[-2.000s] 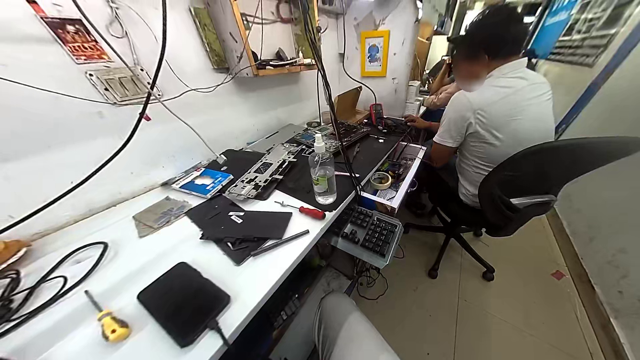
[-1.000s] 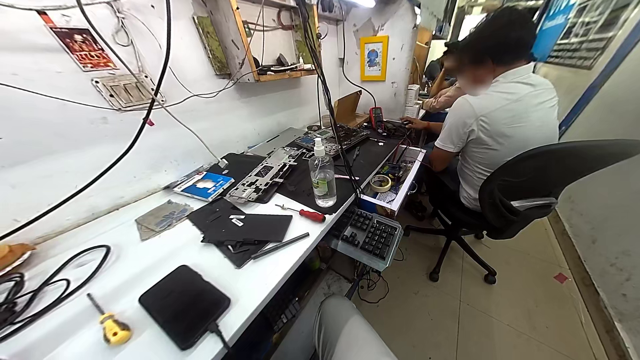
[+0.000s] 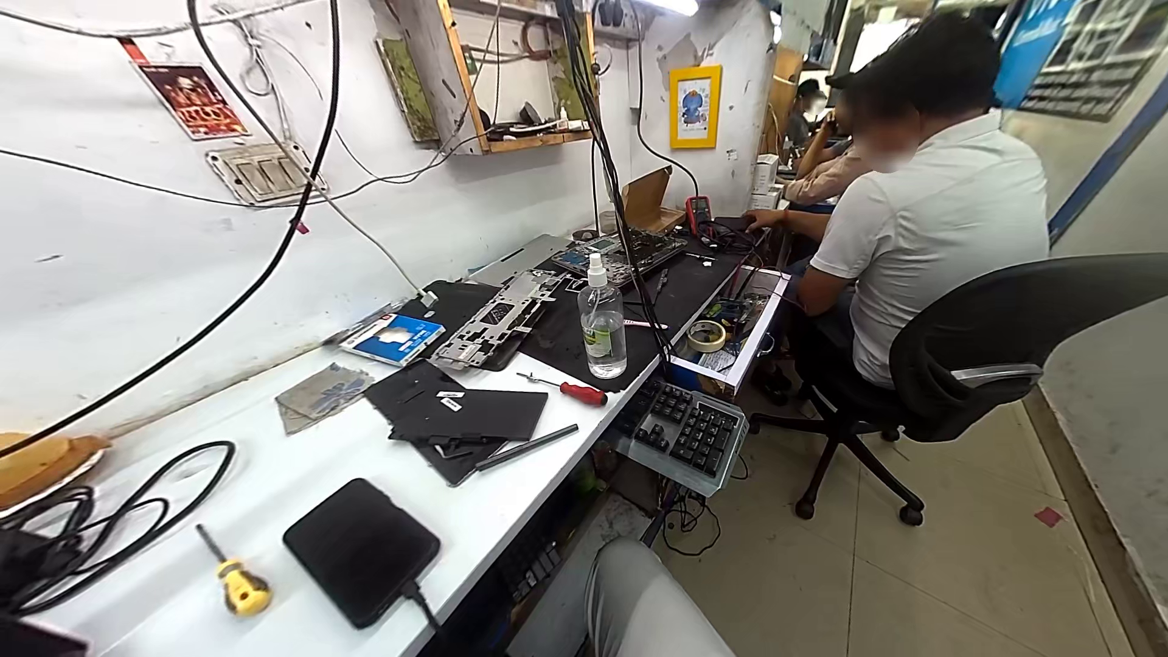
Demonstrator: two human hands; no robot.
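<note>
Neither of my hands shows in the head view. On the white bench lie a yellow-handled screwdriver (image 3: pixel 243 584) and a black flat device (image 3: pixel 361 551) with a cable plugged in. Beyond them are black laptop parts (image 3: pixel 497 412), a black bar (image 3: pixel 526 447) and a red-handled screwdriver (image 3: pixel 581 393). A clear spray bottle (image 3: pixel 603 338) stands upright on a black mat, right of a bare laptop frame (image 3: pixel 497 319). A blue and white packet (image 3: pixel 392 338) and a grey pouch (image 3: pixel 323 396) lie toward the wall.
Coiled black cables (image 3: pixel 137 529) lie at the left. A keyboard (image 3: pixel 686 433) sits below the bench edge, beside an open drawer (image 3: pixel 730 365) holding a tape roll (image 3: pixel 706 336). A co-worker (image 3: pixel 940 219) sits on a black chair (image 3: pixel 985 351). Black cables hang over the bench.
</note>
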